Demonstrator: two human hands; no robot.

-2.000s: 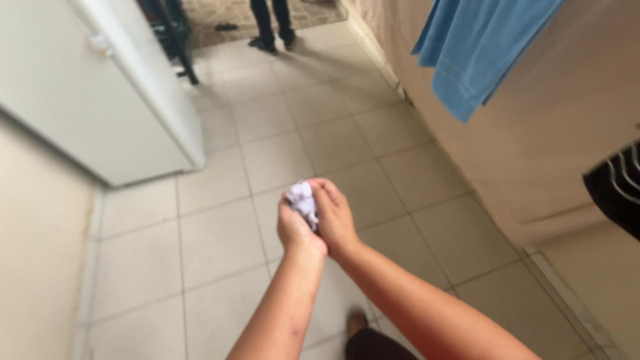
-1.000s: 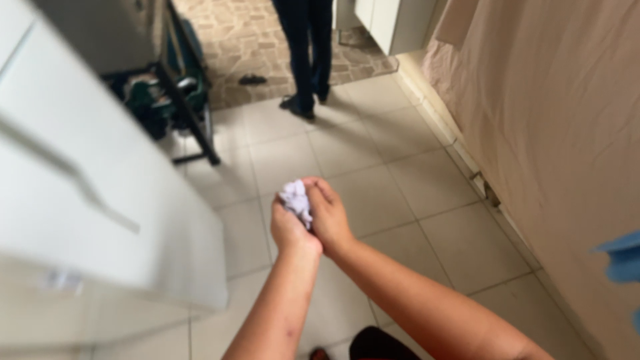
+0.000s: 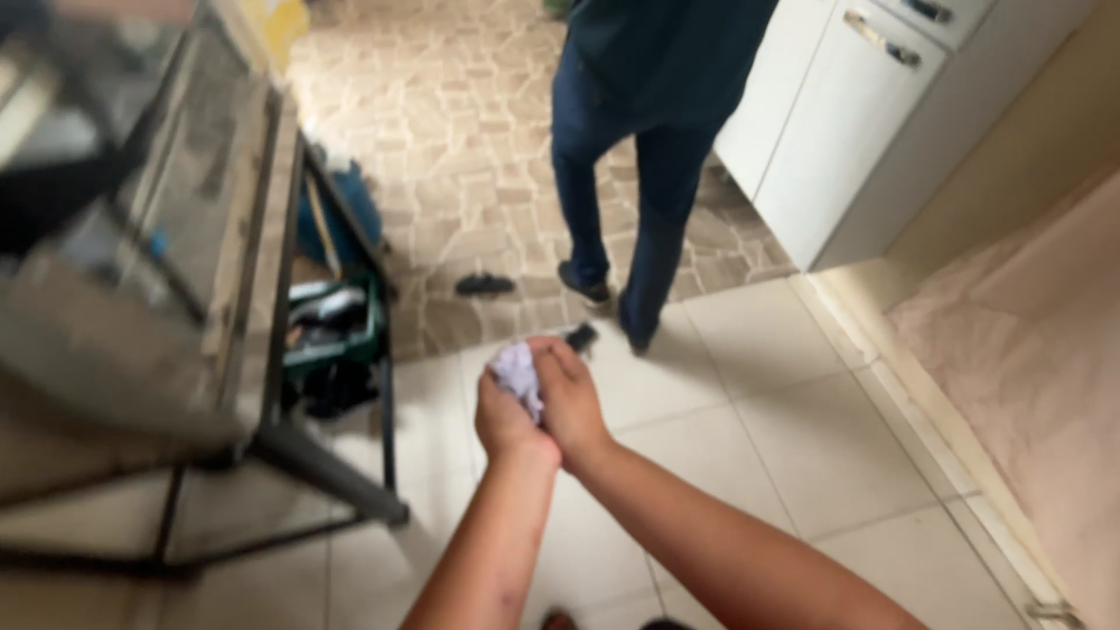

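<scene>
Both my hands are pressed together around a crumpled, pale lilac-white wad [image 3: 518,374], which could be cloth or paper. My left hand [image 3: 507,420] cups it from the left and below. My right hand [image 3: 570,398] closes over its right side, and the heels of the two hands touch. The wad's upper part shows between the fingers; its underside is hidden. My forearms stretch forward over the tiled floor [image 3: 700,464].
Ahead, a person [image 3: 647,131] in dark clothes stands by a white cabinet [image 3: 840,114]. A dark metal-framed stand [image 3: 324,477] is at left, with a green crate [image 3: 376,324] behind its frame. Dark items lie on the stone-patterned floor [image 3: 464,166]. A pinkish curtain [image 3: 1024,350] hangs right.
The view has moved forward, bringing the person, metal stand and cabinet nearer. The white door or cabinet at left and the blue cloth at right have left view. My hands still hold the wad together.
</scene>
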